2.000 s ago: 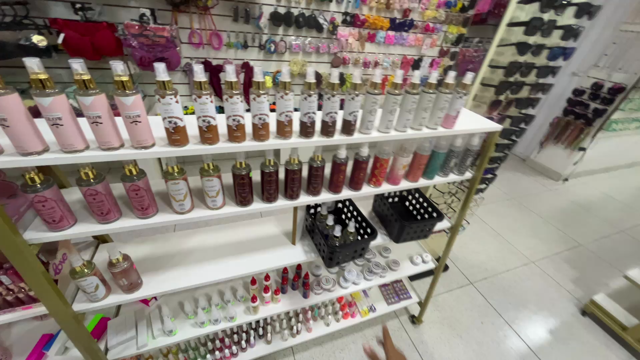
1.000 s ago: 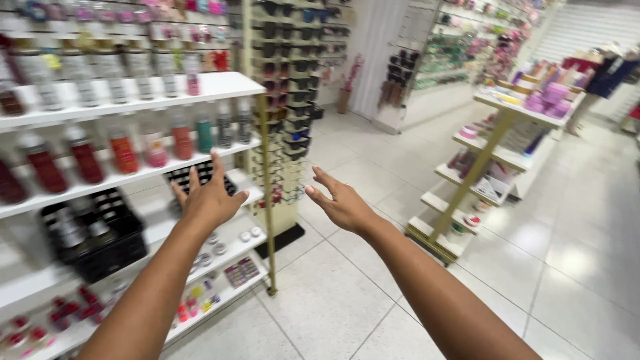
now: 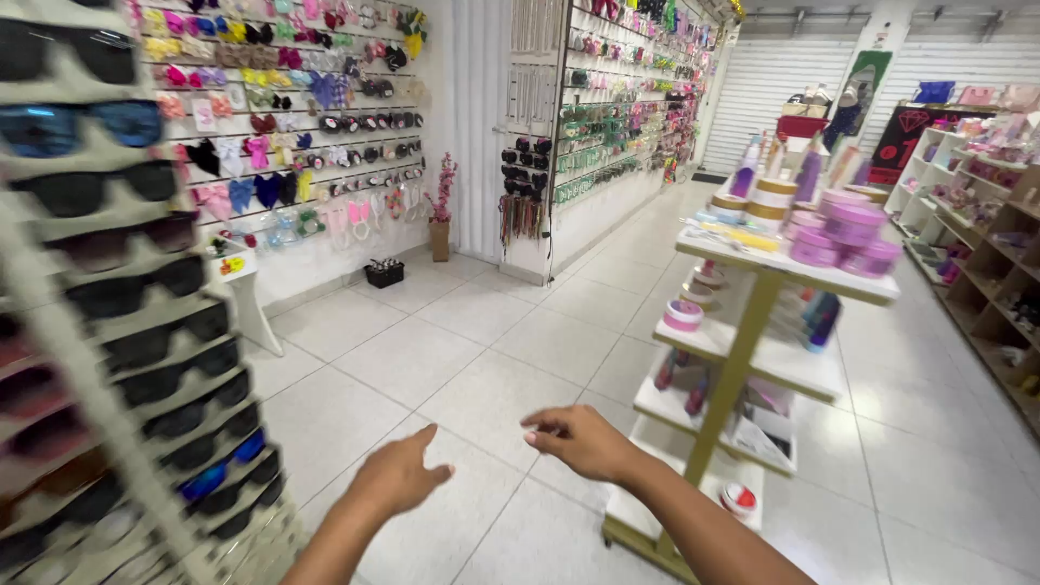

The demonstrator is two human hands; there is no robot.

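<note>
My left hand (image 3: 400,475) is held out low over the tiled floor (image 3: 455,382), thumb and forefinger apart, holding nothing. To its right my right hand (image 3: 581,443) also hangs in the air with fingers loosely bent and no object in it. The two hands do not touch. Nearest to my left hand is a rack of sunglasses (image 3: 175,325) on the left. Close beside my right forearm stands a white shelf unit with a gold frame (image 3: 735,382), bearing pink and purple jars (image 3: 853,231) on its top.
Hair bows and accessories (image 3: 268,146) hang on the back left wall. A black basket (image 3: 384,273) and a vase of pink flowers (image 3: 440,219) stand on the floor there. A slatted display wall (image 3: 617,122) runs along an aisle, with wooden cubby shelves (image 3: 991,252) at the far right.
The view has swung right, away from the shelves of spray bottles. Both hands are lower in view than one second ago, and the left hand no longer overlaps those shelves.
</note>
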